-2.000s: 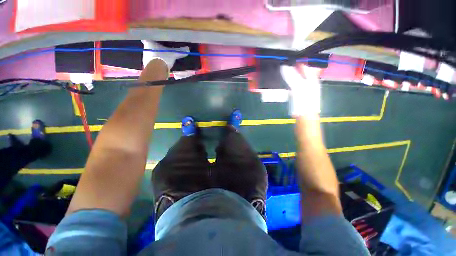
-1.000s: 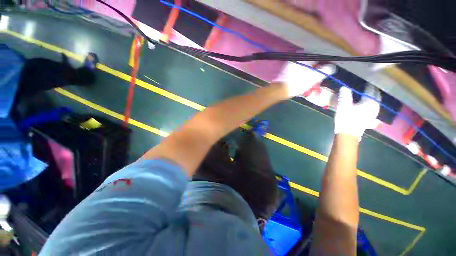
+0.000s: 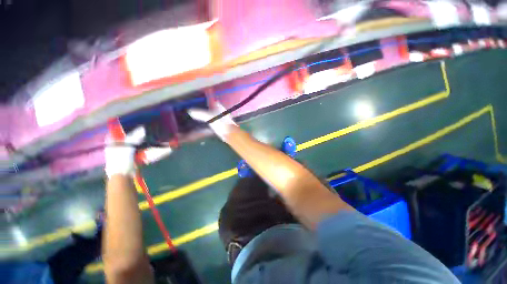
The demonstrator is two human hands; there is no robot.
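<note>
Black box units [image 3: 158, 126] in red-orange holders lie on the lower pink-lined shelf between my hands, blurred. My left hand [image 3: 121, 155], in a white glove, is at the left unit's red-orange edge [image 3: 115, 128]; its fingers point toward the black unit. My right hand [image 3: 221, 123], also gloved, is at the right side of these units, its fingers pointing left over the shelf edge. Blur hides whether either hand grips anything. A black cord [image 3: 258, 91] passes across my right hand, and a blue cable [image 3: 325, 62] runs along the shelf.
The upper shelf edge [image 3: 244, 67] crosses above my hands, with white-topped red-orange holders [image 3: 169, 52] on it. More units [image 3: 328, 64] sit farther right. A red strip [image 3: 157, 213] hangs below my left hand. A blue stool [image 3: 389, 213] and black bins [image 3: 439, 213] stand at lower right.
The view has swung left along the rack. Both hands have moved from units on the right to units on the left, and are now farther apart.
</note>
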